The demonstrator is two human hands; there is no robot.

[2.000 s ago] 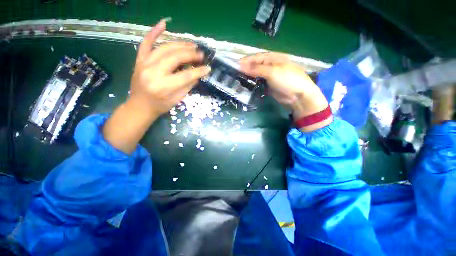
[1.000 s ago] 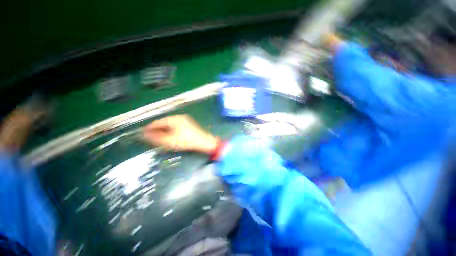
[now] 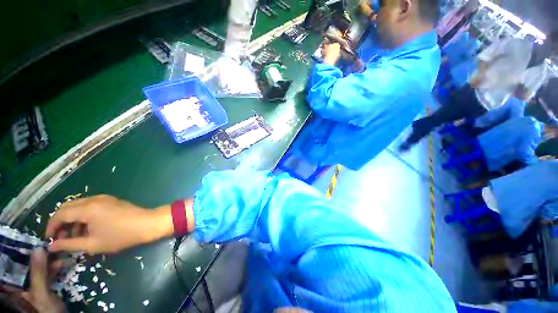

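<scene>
A part-built phone [image 3: 13, 260], black and silver, is cut off by the left edge. My left hand [image 3: 41, 290] is at the lower left, mostly out of the picture, with its thumb on the phone and fingers around its end. My right hand [image 3: 92, 225], bare with a red wristband, has its fingertips at the phone's near end. A tiny white spot shows at those fingertips; whether they pinch it or the phone is unclear. Small white pieces [image 3: 92, 281] lie scattered on the dark green bench beside and below my hands.
A blue bin [image 3: 214, 110] holds white pieces. A single phone assembly [image 3: 243, 134] lies beside it. Clear plastic bags [image 3: 235, 79] and a green-and-white spool [image 3: 273, 74] stand behind. Phones lie beyond the whitish rail [image 3: 79, 147]. A worker in a blue smock [image 3: 373, 104] sits to the right.
The view has swung right, bringing the neighbouring worker and aisle into sight. My hands were apart one second ago, with the left beyond the rail; now they are together at a phone.
</scene>
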